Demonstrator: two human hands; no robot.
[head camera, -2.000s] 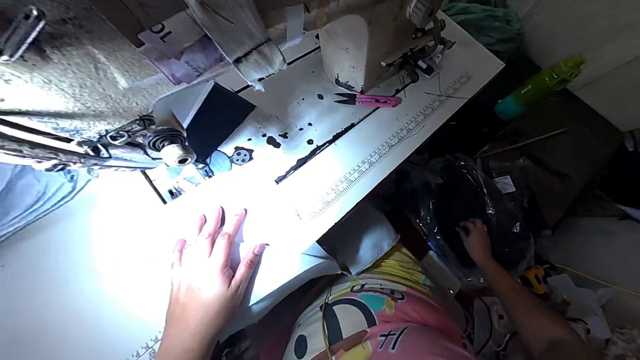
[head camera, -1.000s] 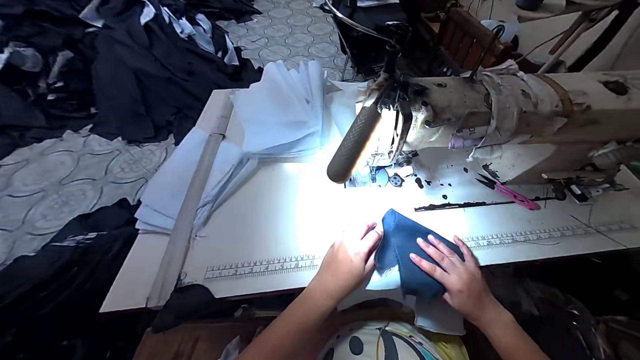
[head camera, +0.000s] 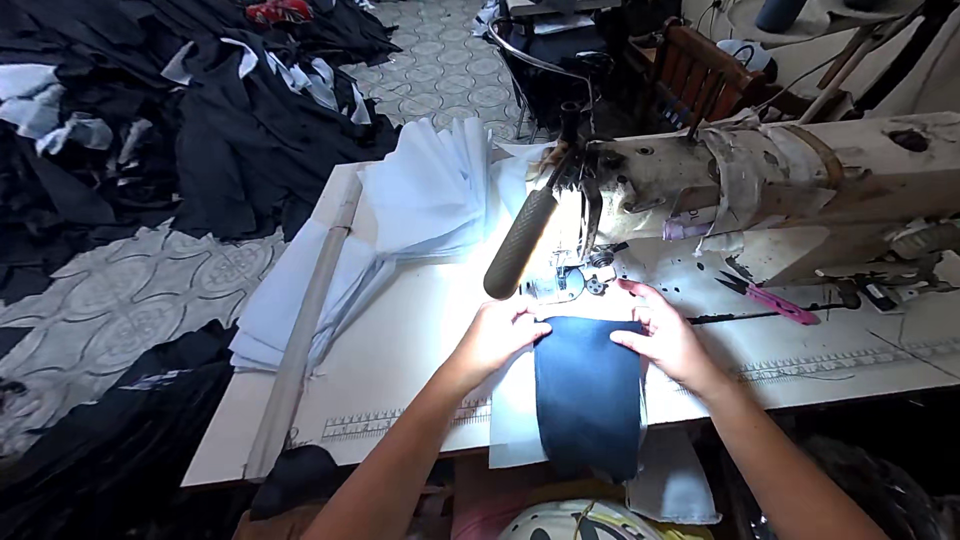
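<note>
A dark navy fabric piece (head camera: 589, 390) lies over a white sheet (head camera: 516, 412) at the front edge of the sewing table, its lower end hanging over the edge. My left hand (head camera: 504, 334) pinches its upper left corner between thumb and fingers. My right hand (head camera: 660, 330) holds its upper right corner by the thumb, with the fingers toward the machine. Just beyond the fabric are the presser foot and needle plate (head camera: 570, 283) of a sewing machine (head camera: 645, 176), lit brightly. A dark textured handle (head camera: 521, 244) hangs down above my left hand.
Pink-handled thread snips (head camera: 780, 305) lie on the right, near a printed ruler strip (head camera: 847, 360). A stack of white sheets (head camera: 431, 187) and a long pale bar (head camera: 307, 337) lie on the left. Dark garments (head camera: 247, 142) cover part of the tiled floor (head camera: 142, 292).
My right hand, earliest at a plastic bag on the right, is now at the machine. The navy fabric, angled one second ago, now lies straight between both hands. The view has swung left.
</note>
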